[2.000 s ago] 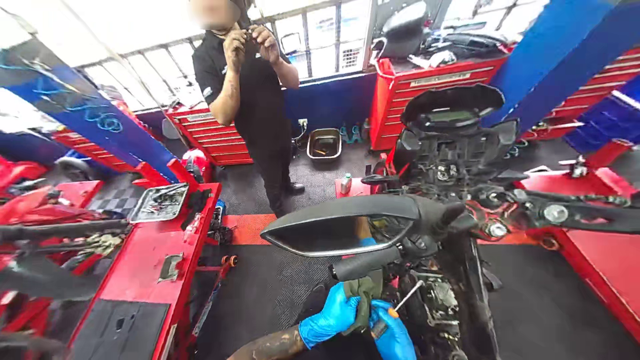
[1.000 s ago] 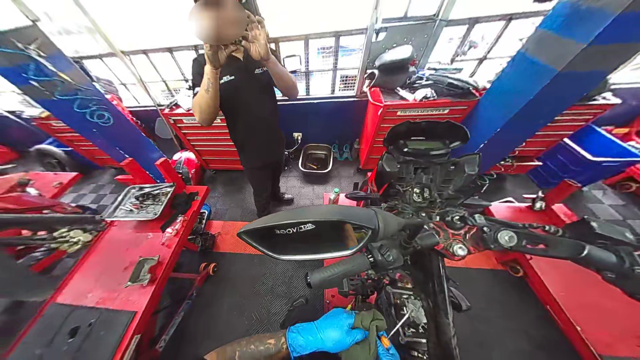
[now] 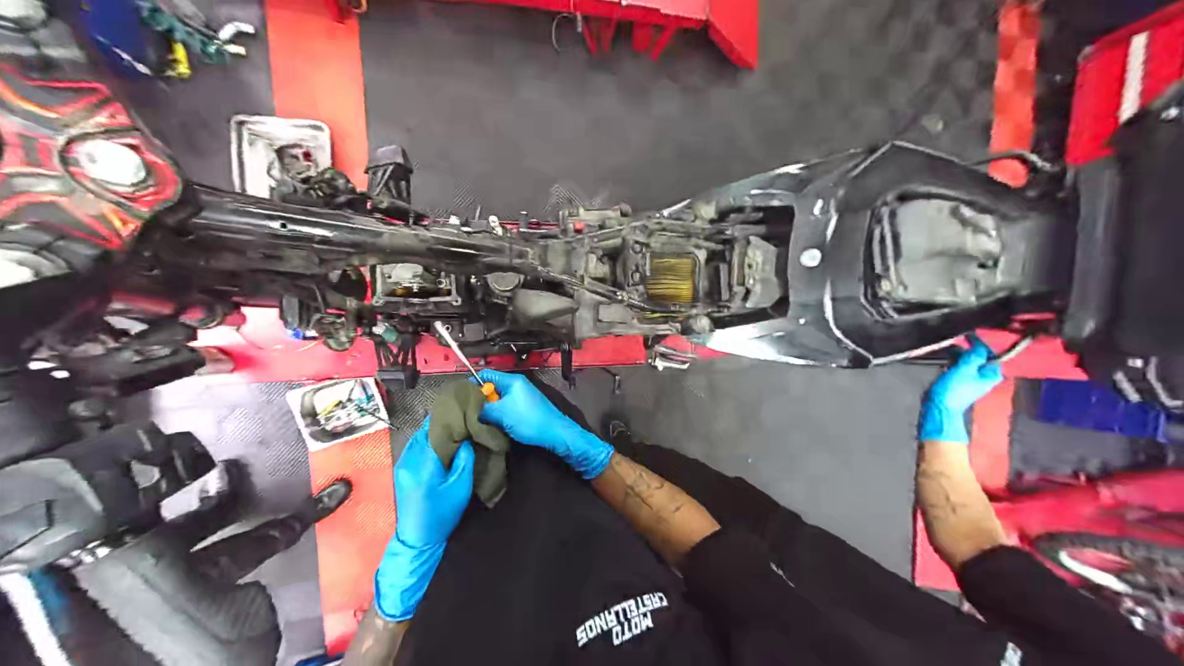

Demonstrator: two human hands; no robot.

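Note:
A partly stripped motorcycle point(image 3: 592, 277) lies across the view, its inner parts exposed. My left hand point(image 3: 430, 499), in a blue glove, grips an olive-green cloth point(image 3: 472, 435). My right hand point(image 3: 532, 412), also gloved in blue, is closed on a screwdriver-like tool point(image 3: 462, 356) with an orange handle and a thin metal shaft. The cloth touches the tool's handle. The shaft points up and left towards the bike's near side, its tip close to an open metal housing point(image 3: 414, 282); whether they touch is unclear. A yellow ribbed part point(image 3: 672, 280) shows farther right in the bike.
A co-worker's blue-gloved hand point(image 3: 960, 393) is at the bike's rear edge on the right. A tray of small tools point(image 3: 339, 412) is at lower left, near a person's shoe point(image 3: 331, 499). A white-rimmed tray point(image 3: 236, 157) lies beyond the bike. A red bench point(image 3: 638, 7) stands at the top.
The view has swung strongly, now looking down along the motorcycle. The cloth and orange-handled tool remain in my hands. A co-worker's gloved hand now shows at the right.

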